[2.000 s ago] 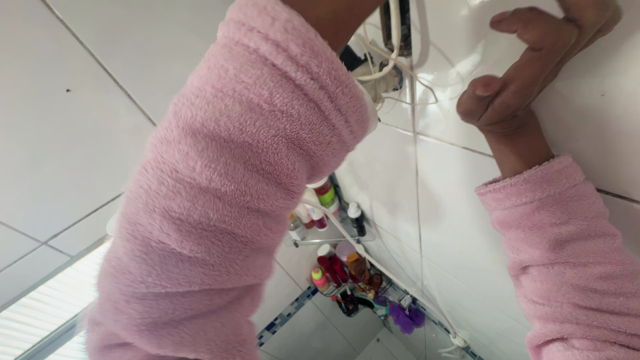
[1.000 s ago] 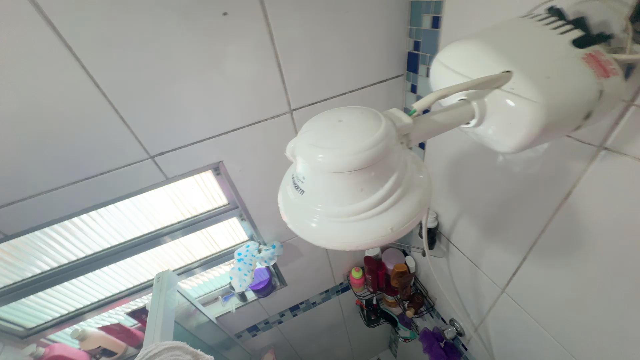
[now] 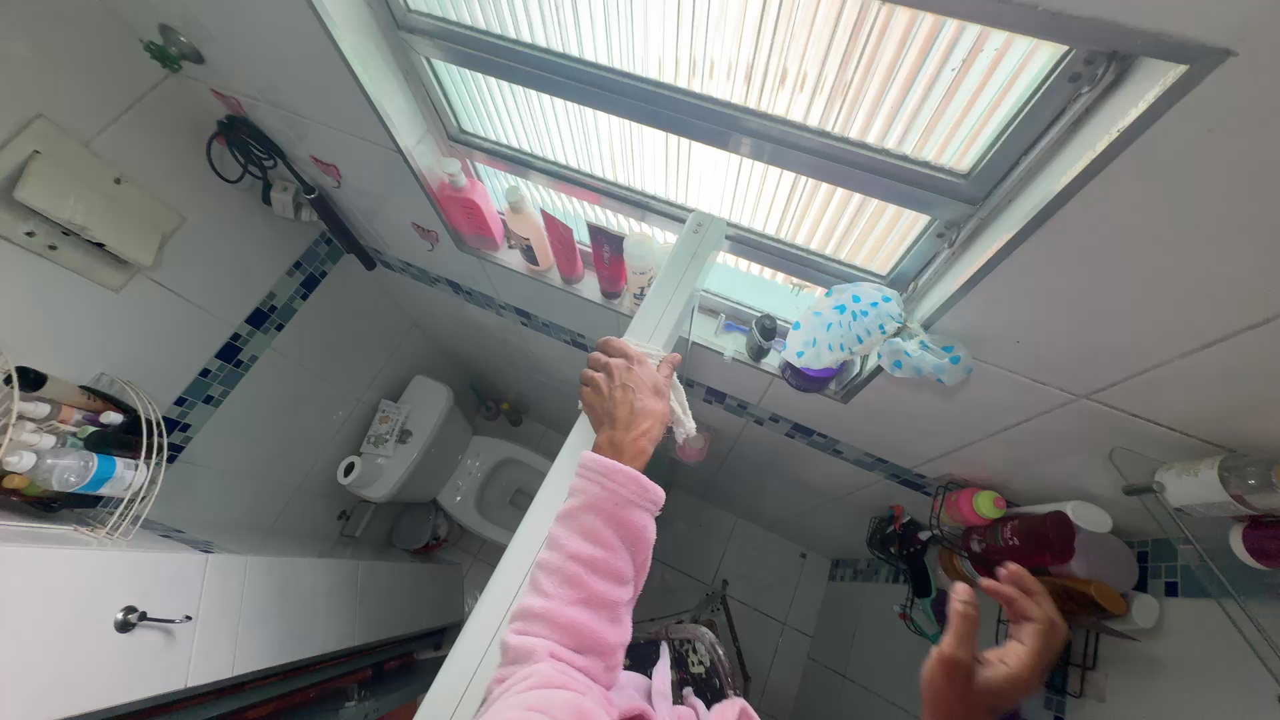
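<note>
My left hand [image 3: 628,402], in a pink fleece sleeve, presses a white cloth [image 3: 681,408] against the white top rail [image 3: 668,285] of a shower partition. The rail slants from the window down past my forearm. My right hand [image 3: 995,640] is at the lower right, fingers apart and partly curled, holding nothing. It is in front of a black wire rack [image 3: 905,575] of bottles, among them a dark red bottle [image 3: 1020,540]. A white plastic bag with blue spots [image 3: 850,325] lies on the window ledge, right of the rail.
Bottles and tubes, including a pink pump bottle [image 3: 470,208], line the ledge below the window [image 3: 740,90]. Beneath are a toilet [image 3: 495,485] and a dark, worn seat or stool [image 3: 690,655]. A wire basket [image 3: 125,450] of bottles is at the left; a glass corner shelf [image 3: 1205,550] is at the right.
The view has swung from the white electric shower head to the window and partition. Both hands, out of view a second ago, are visible again, the left now on the rail with the cloth.
</note>
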